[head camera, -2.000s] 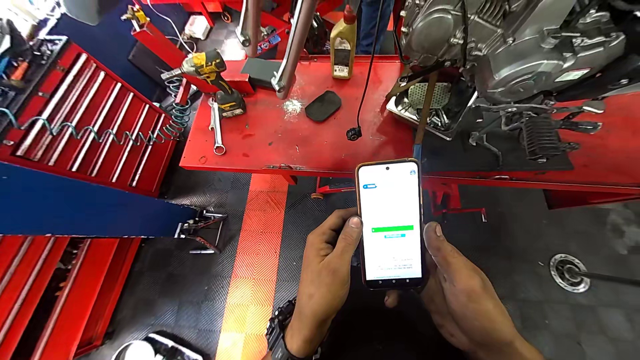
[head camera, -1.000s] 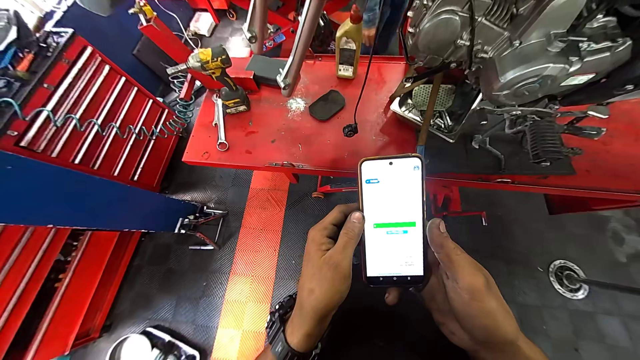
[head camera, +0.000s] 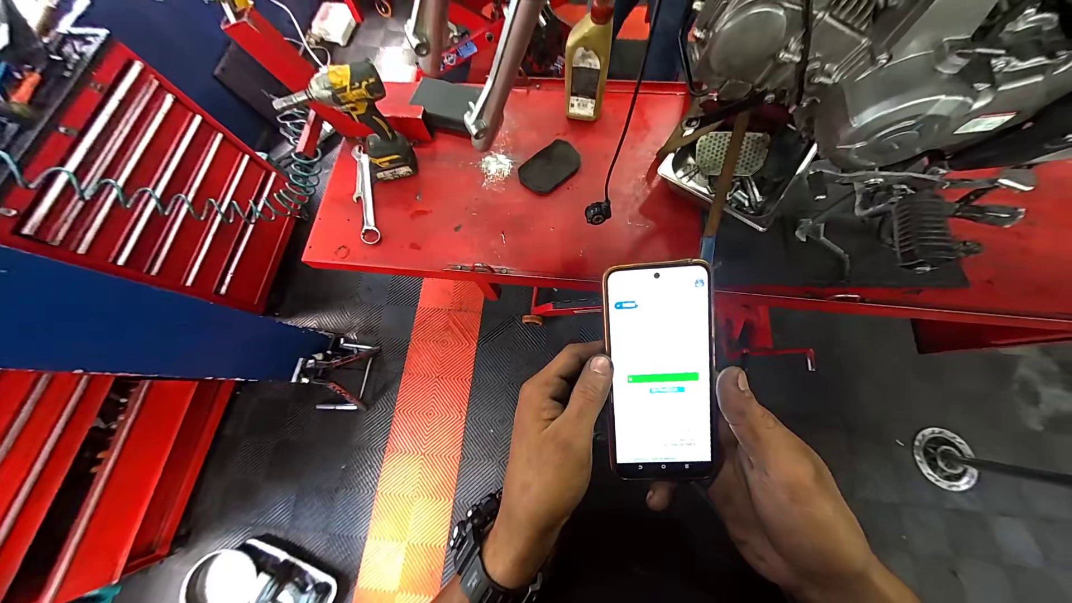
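Observation:
A smartphone (head camera: 660, 419) with a lit white screen stands upright between my hands, its top edge just over the front edge of the red workbench (head camera: 402, 243). My left hand (head camera: 557, 452) grips its left side, thumb on the rim, a dark watch on the wrist. My right hand (head camera: 779, 486) supports its right side, thumb along the edge and a fingertip showing below it. Beyond the phone, a black cable (head camera: 624, 134) hangs to the bench, near a dark flat pad (head camera: 549, 166). A motorcycle engine (head camera: 888, 109) fills the upper right.
A cordless impact wrench (head camera: 360, 109), a combination wrench (head camera: 366, 197) and an oil bottle (head camera: 586, 71) are on the bench. A metal tray of parts (head camera: 758, 219) sits below the engine. Red tool drawers (head camera: 142, 167) stand at left, with a coiled hose (head camera: 159, 197) across them.

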